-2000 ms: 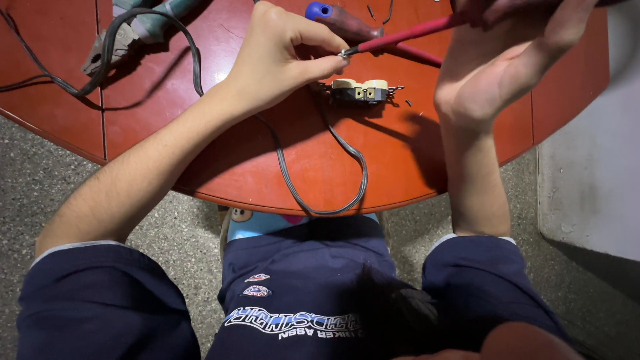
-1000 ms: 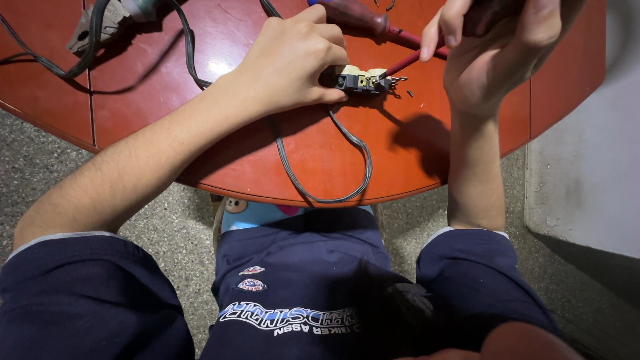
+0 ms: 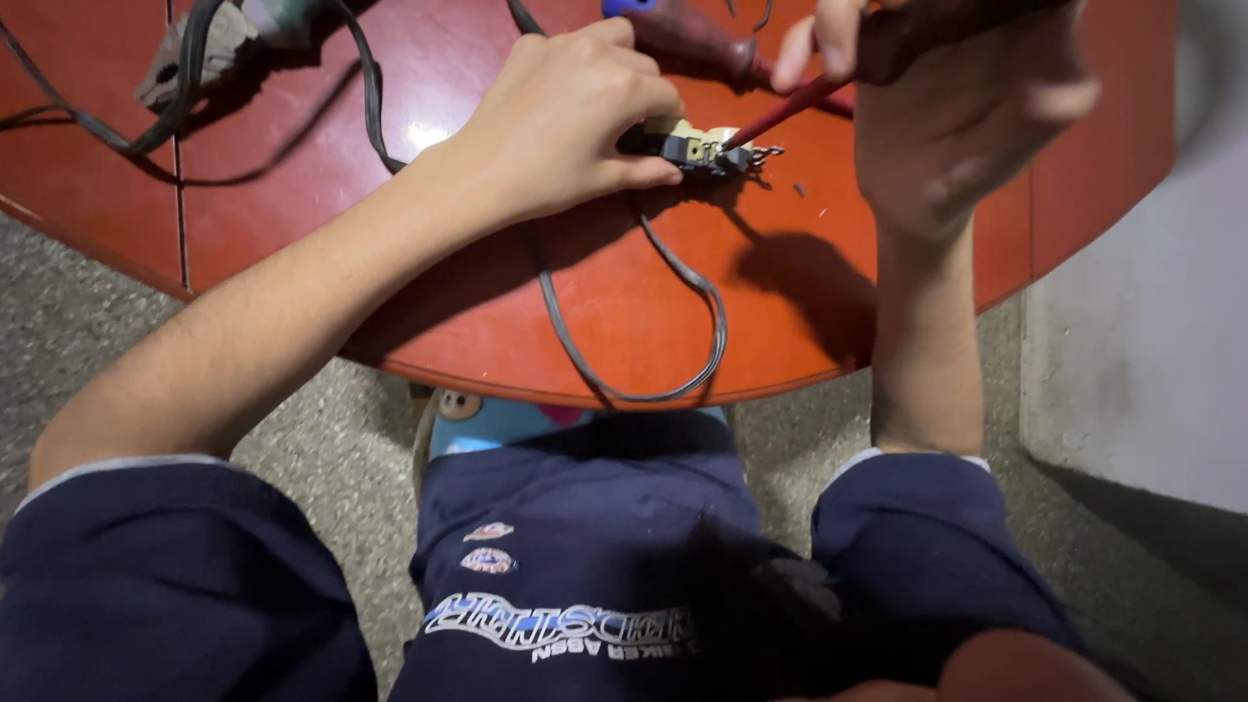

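Between its thumb and fingers, my left hand [image 3: 575, 122] grips the left end of an electrical receptacle [image 3: 704, 148] with cream faces and a dark body, lying on the red table. My right hand [image 3: 951, 117] holds a screwdriver [image 3: 795, 109] with a red shaft and a dark handle. Its tip meets the receptacle's side near the brass parts, at a terminal. A grey electrical cord [image 3: 717, 322] loops on the table below the receptacle; its end near my left hand is hidden.
A second screwdriver [image 3: 682, 34] with a blue-ended handle lies behind the receptacle. Pliers [image 3: 210, 49] with green handles rest at the upper left, crossed by dark cord [image 3: 369, 93]. Small scraps lie right of the receptacle. The table's curved edge [image 3: 487, 382] faces my lap.
My left hand has moved from the screwdriver's tip down to the receptacle and taken hold of it. The screwdriver's tip has come down onto the receptacle.
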